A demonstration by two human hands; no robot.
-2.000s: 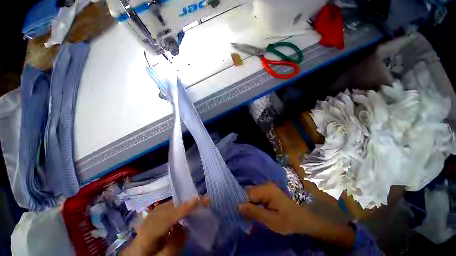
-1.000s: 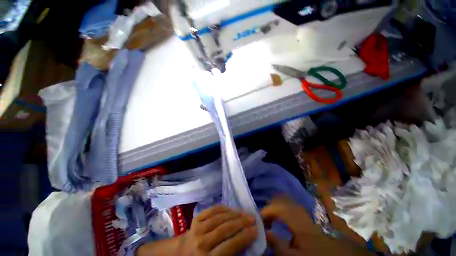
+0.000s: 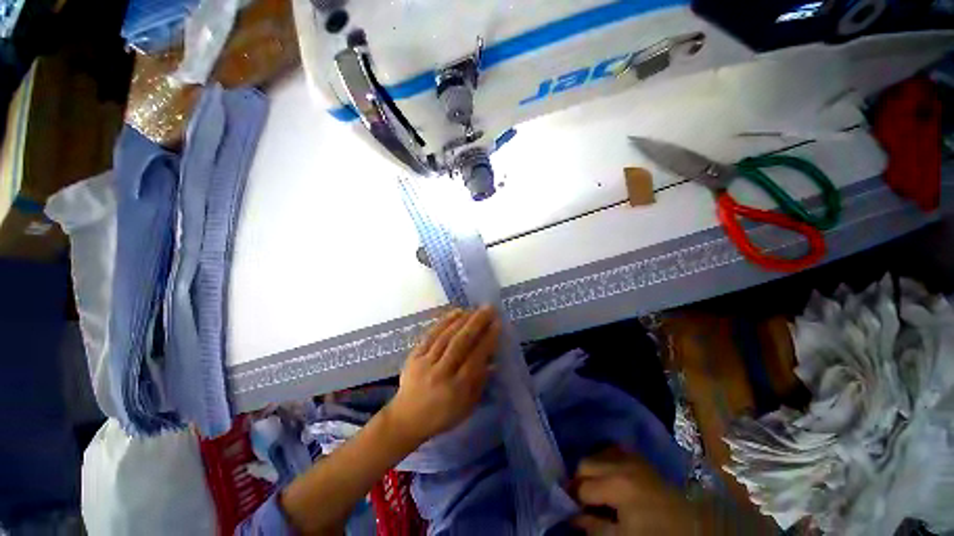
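Note:
A light blue striped strip [image 3: 445, 262] runs from under the sewing machine head [image 3: 476, 173] over the table's front edge and down to the lap. A paler plain strip [image 3: 483, 283] lies along its right side. My left hand [image 3: 450, 366] rests on the strips at the table edge, fingers together, pressing or holding them. My right hand [image 3: 622, 497] is low in the picture, dark and slightly blurred, gripping the lower end of the strips. The needle tip is lost in glare.
Scissors [image 3: 722, 178] and a brown tab [image 3: 639, 186] lie right of the needle, a red cloth [image 3: 908, 141] beyond. Striped strip piles [image 3: 199, 262] hang over the left table edge. A red basket [image 3: 232, 471] is below left; white pieces [image 3: 858, 419] are bunched at lower right.
My left hand has moved up along the strips to the table edge. My right hand stays low at their lower end. The view has moved closer to the machine.

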